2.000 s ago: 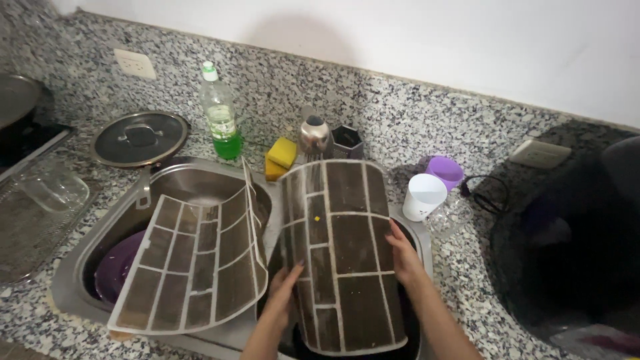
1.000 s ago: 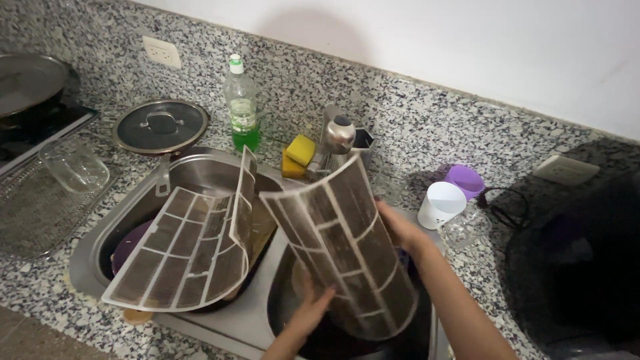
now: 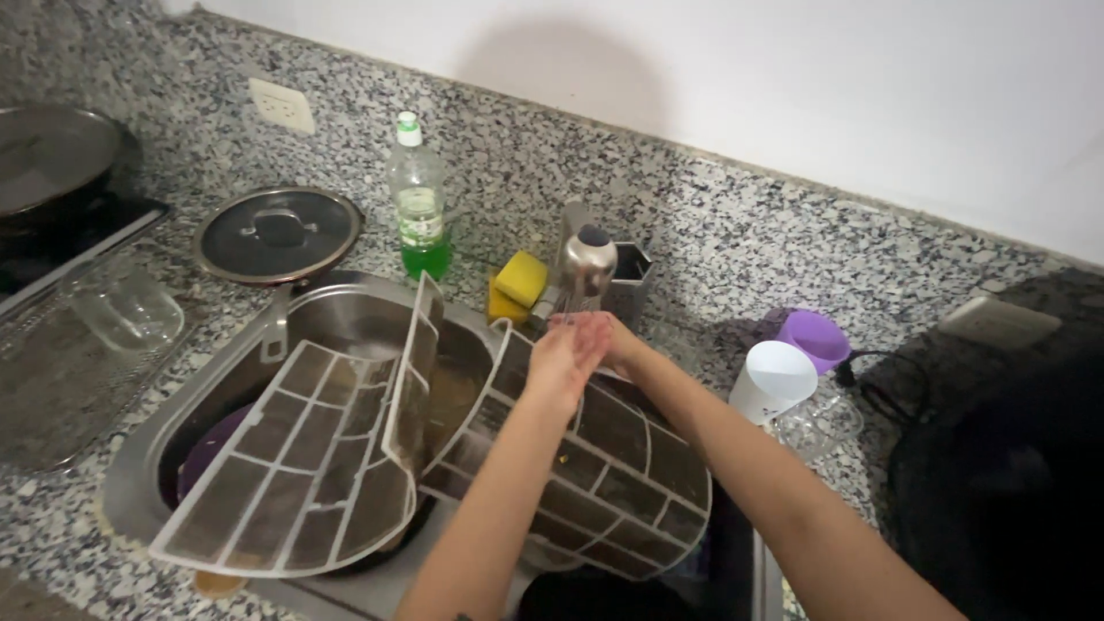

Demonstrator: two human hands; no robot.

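My left hand and my right hand are close together just below the spout of the metal faucet; water seems to run over them. Neither hand holds a mesh filter, and the right hand is partly hidden behind the left. Under my forearms, a curved mesh filter with a white plastic frame lies across the right basin. A second curved mesh filter rests over the left basin of the steel sink, above a purple thing.
Behind the sink stand a bottle of green liquid, yellow sponges and a metal container. A pan lid and glass container are left; a white cup and purple cup are right.
Both hands have let go of the right filter and moved to the faucet. That filter was held up and tilted between them; now it lies over the right basin.
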